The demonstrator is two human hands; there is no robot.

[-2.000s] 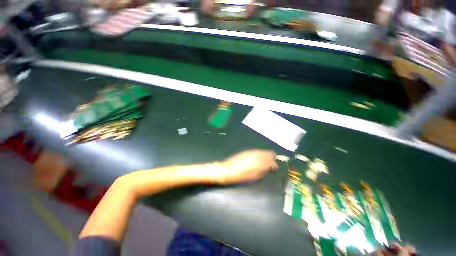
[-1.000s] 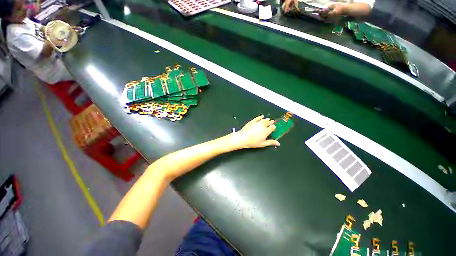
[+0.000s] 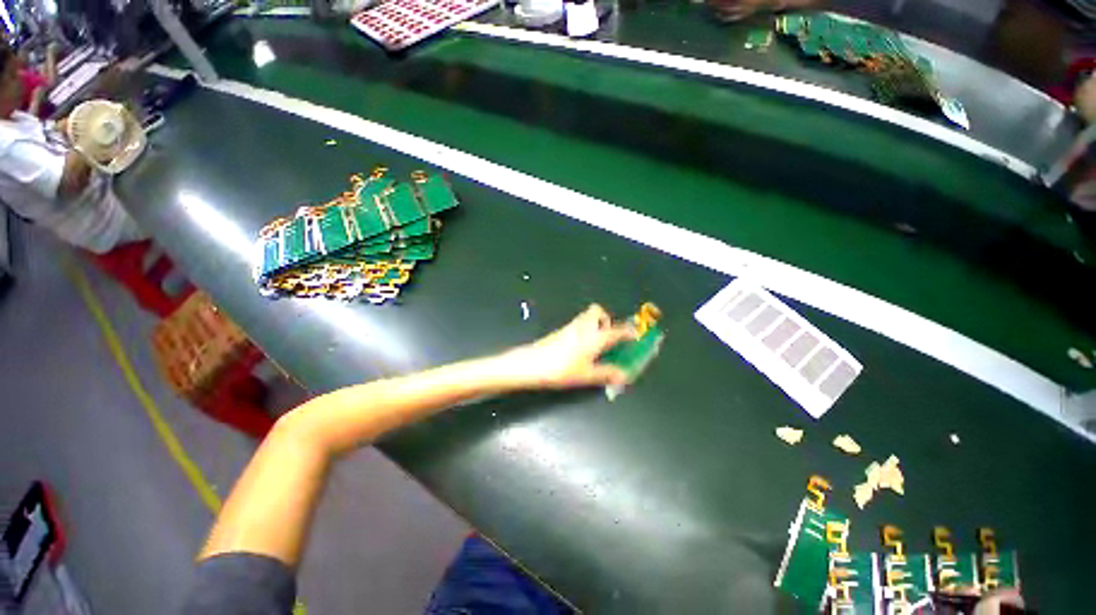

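Note:
My left hand holds a single green circuit board by its long edges, thumb on the near side, over the bench. The board's gold flex tail points away from me. My right hand is cut off by the bottom edge at the lower right; only some fingers show, beside a row of circuit boards with gold tails. What it holds cannot be made out. A white adhesive sheet with grey rectangles lies right of the held board.
A fanned board stack lies at the left. Cream scraps lie below the sheet. A white rail edges the bench before the green conveyor belt. A seated person with a fan is at far left; more boards lie across the belt.
My left hand has closed on the single board and drawn it away from the rail, towards me. Fingers of my right hand have come into view at the lower right.

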